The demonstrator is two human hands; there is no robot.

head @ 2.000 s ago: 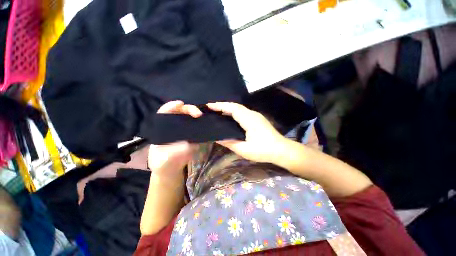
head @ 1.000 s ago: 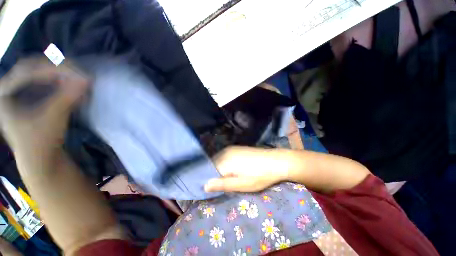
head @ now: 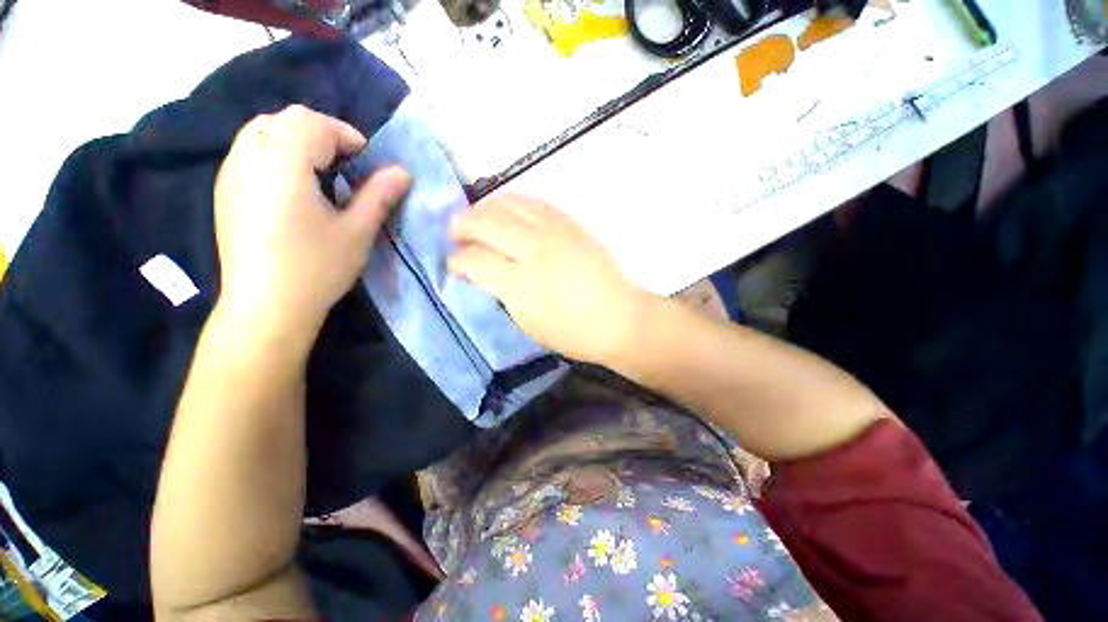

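A blue-grey strip (head: 419, 261) with a dark line along it and a black folded lower end lies slanting over the large black cloth (head: 109, 322) and the table edge. A white label (head: 169, 280) is on the black cloth at left. My left hand (head: 292, 201) pinches the strip's upper left edge between thumb and fingers. My right hand (head: 547, 273) is at the strip's right side, its fingertips over the strip and slightly blurred; whether they grip it is hidden.
Black-handled scissors (head: 671, 24) lie at the top of the white table (head: 680, 158). Orange patches (head: 766, 63), a green tool (head: 968, 20) and printed ruler markings (head: 869, 134) are to the right. A metal part (head: 468, 10) shows at the top. Dark cloth (head: 899, 316) hangs at right.
The small folded black piece gave way to the blue-grey strip, now spread at the table edge. My left hand came back from far left onto it; my right hand moved up along it.
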